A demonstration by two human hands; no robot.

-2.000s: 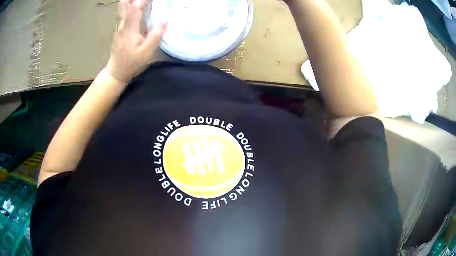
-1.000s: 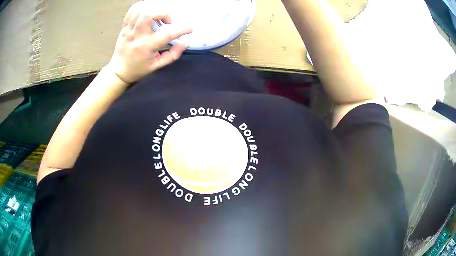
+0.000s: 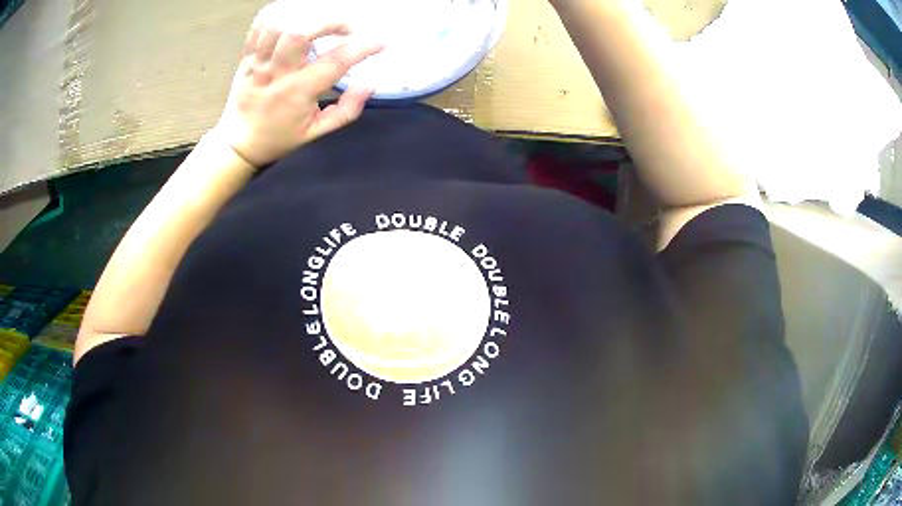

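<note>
A round white unit with a bluish rim lies at the top centre, against the front of the dark shirt; its upper part is cut off by the frame edge. My left hand is bare and rests on its left side, thumb and fingers apart over the rim and the white face. Whether the fingers grip it is not clear. My right forearm reaches up past the top edge, so my right hand is out of the picture.
Brown cardboard covers the bench, with tape marks at the left. A white heap of bags lies at the right beyond my right forearm. A brown carton stands at lower right. Green and yellow crates are low at the left.
My left hand has moved right and lower onto the unit's face and rim. The unit sits slightly higher in the picture and looks whiter. My right hand has left the top edge.
</note>
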